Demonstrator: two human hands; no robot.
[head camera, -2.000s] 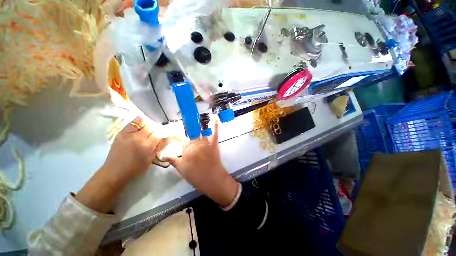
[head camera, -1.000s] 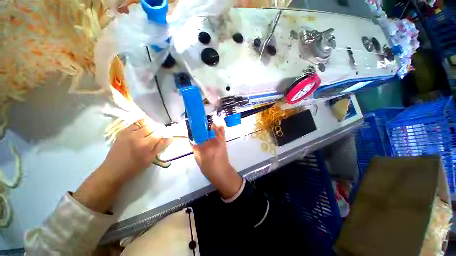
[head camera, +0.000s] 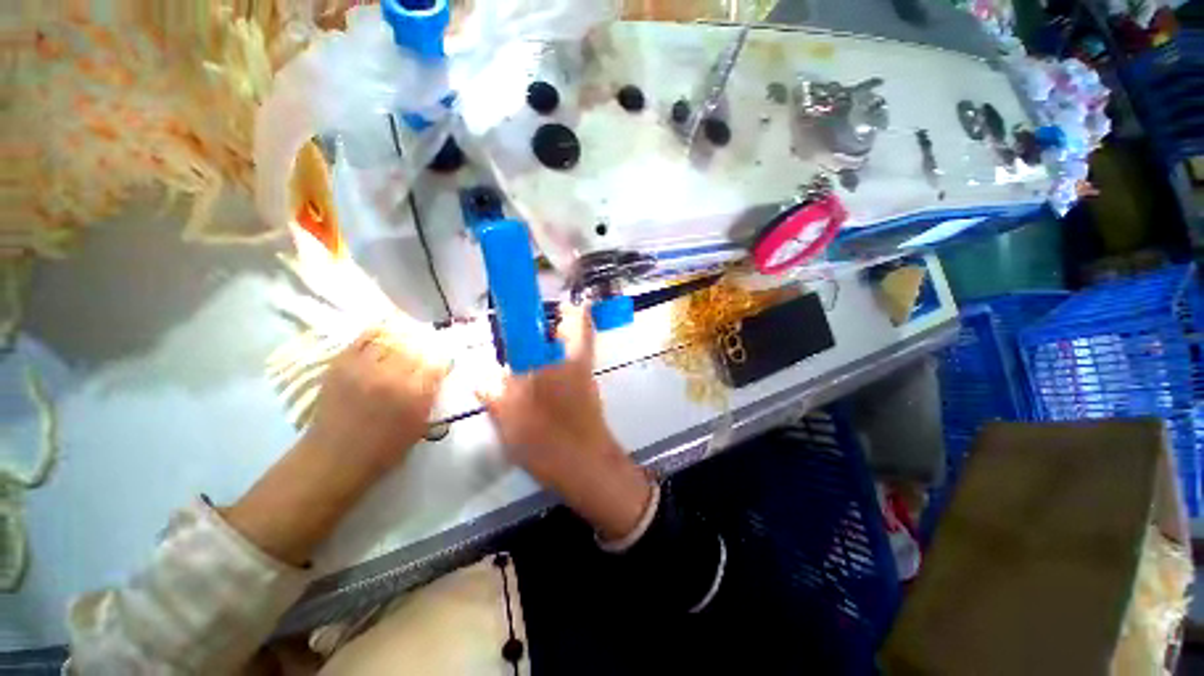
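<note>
A bunch of cream cords (head camera: 314, 324) fans out on the white machine table at the needle end of the sewing machine (head camera: 687, 145). My left hand (head camera: 363, 403) is closed on the bunch, its fingertips washed out by glare. My right hand (head camera: 552, 412) is just right of it, below the upright blue bar (head camera: 516, 293); its fingers are partly hidden and blurred, and I cannot tell whether they hold anything. An orange piece (head camera: 314, 209) shows behind the cords, beside the machine head.
A big pile of cream pieces with orange tips (head camera: 119, 119) lies upper left. Yellow loops (head camera: 713, 317) and a black rectangle (head camera: 782, 339) lie right of the needle. A red-rimmed dial (head camera: 799, 235) is on the machine. A cardboard box (head camera: 1030, 541) and blue crates (head camera: 1116, 343) stand right.
The cream cords at my left hand are spread wider and sit farther forward over its fingers. My right hand has shifted slightly left and down compared with one second ago.
</note>
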